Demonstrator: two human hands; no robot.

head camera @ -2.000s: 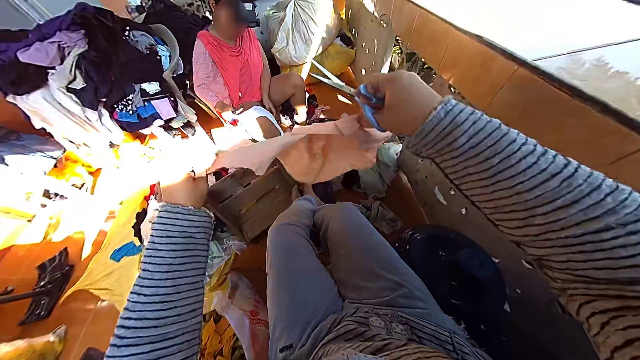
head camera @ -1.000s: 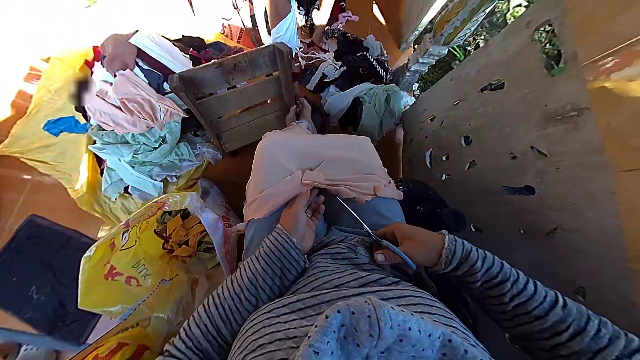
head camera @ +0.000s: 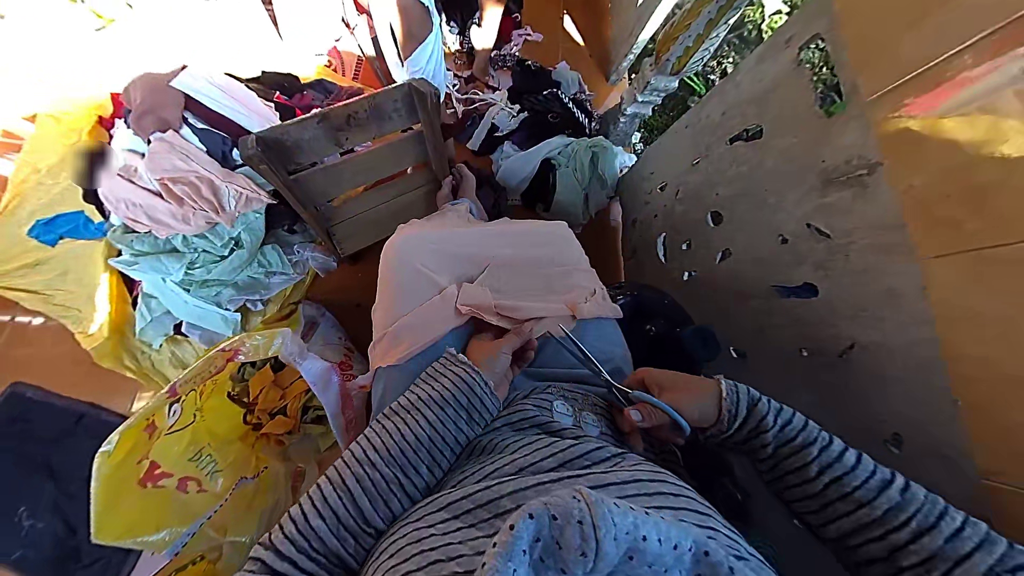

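Note:
A peach-pink piece of cloth [head camera: 496,264] lies spread over my lap, its near edge folded and uneven. My left hand [head camera: 500,358] pinches that near edge between thumb and fingers. In my right hand [head camera: 668,404] is a pair of scissors [head camera: 594,364] with blue handles. The blades are slightly apart and point up and left, their tips at the near edge of the cloth, just right of my left hand. Whether cloth lies between the blades cannot be told.
Beyond my lap stands a slatted wooden crate [head camera: 372,172]. A heap of mixed cloths [head camera: 192,240] lies left, above a yellow plastic bag [head camera: 184,472] holding orange scraps. More cloth scraps [head camera: 576,172] lie ahead. A board with holes [head camera: 768,216] rises at right; another person's limbs show at the top.
The cloth, held up in front of me two seconds ago, now lies on my lap. The scissors have come down to its near edge. The view has tilted down strongly.

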